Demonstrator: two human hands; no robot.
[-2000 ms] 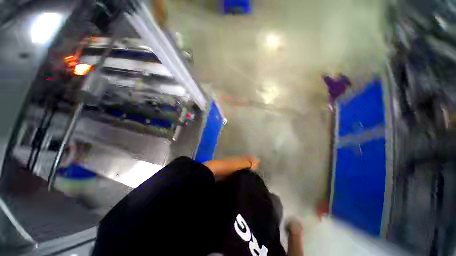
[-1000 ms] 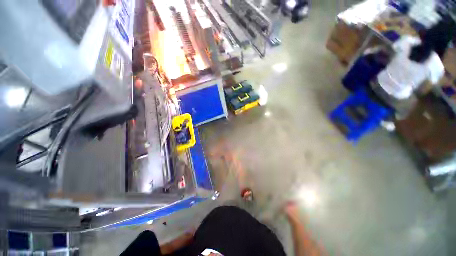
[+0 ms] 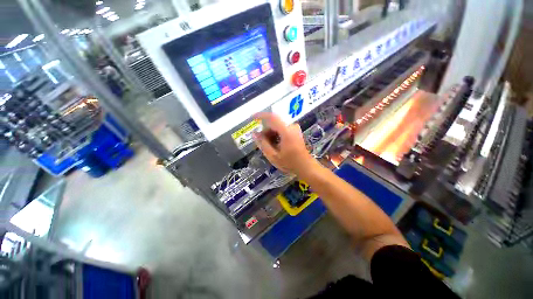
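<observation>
A touch screen (image 3: 231,61) with a lit blue page sits in a white tilted control box (image 3: 201,120). A vertical column of push buttons, amber, green and red, runs along its right side; the lowest is a large red button (image 3: 298,78). My bare right hand (image 3: 279,143) is raised just below the lower edge of the box, by the yellow warning label (image 3: 246,134). Its fingers are loosely curled with a gap at the thumb, and nothing shows in it. It does not visibly touch the screen glass. My left hand is out of the picture.
The stringer (image 3: 374,67) runs to the upper right, with orange-glowing lamps (image 3: 391,125). Below the box are wiring and a yellow tray (image 3: 297,198) with dark parts. Dark toolboxes (image 3: 435,236) stand on the floor at lower right. Blue containers (image 3: 105,155) are at left.
The view has swung from the floor and machine side to the touch screen, now close in front. My right hand has risen from low by my body to below the control box.
</observation>
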